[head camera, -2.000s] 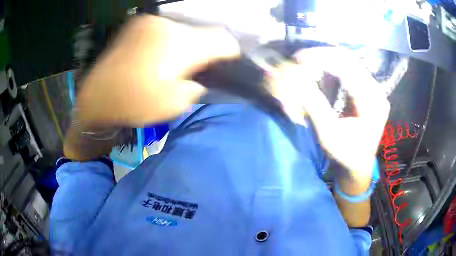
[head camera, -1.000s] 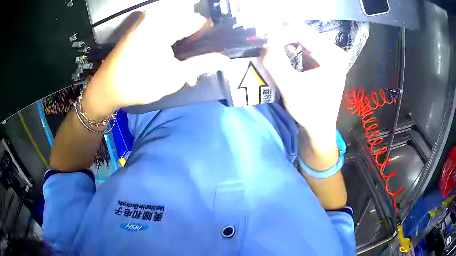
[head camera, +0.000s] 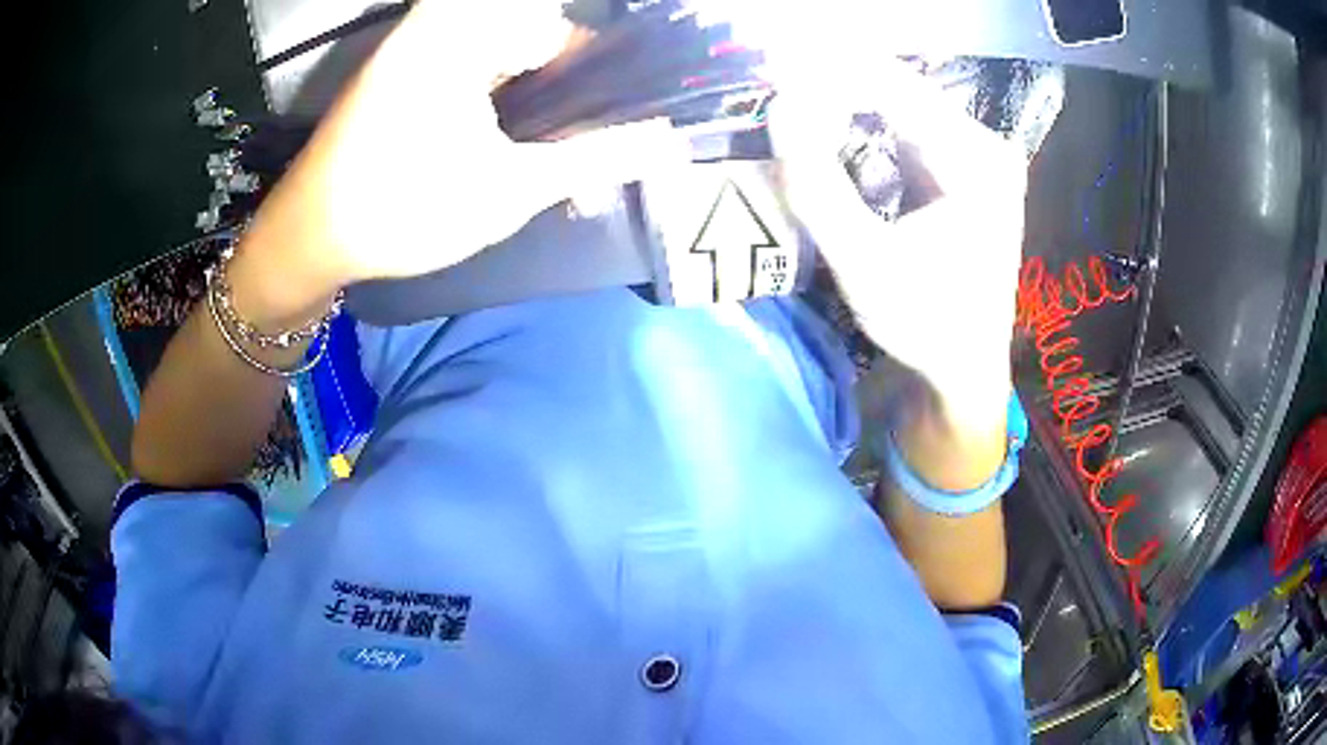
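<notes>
A bundle of dark cables (head camera: 626, 76) lies across the brightly lit fixture at the top centre. My left hand (head camera: 451, 160) is closed around the left part of this bundle, thumb below and fingers above. My right hand (head camera: 910, 218) is at the right end of the bundle, overexposed, so what its fingertips touch cannot be told. A crinkled clear bag (head camera: 873, 160) shows at the right hand's palm. A white label with an up arrow (head camera: 732, 240) is between the hands, on the fixture's front.
A light-blue basket (head camera: 309, 437) with dark cables is below my left forearm. A red coiled air hose (head camera: 1077, 393) hangs at the right. A grey machine panel (head camera: 1164, 51) is at the upper right. Small silver parts (head camera: 221, 160) lie on the dark surface at left.
The hands have come from a blurred sweep to the fixture, and the arrow label has come into view. Over the last second they have shifted only slightly, with the bundle more visible between them.
</notes>
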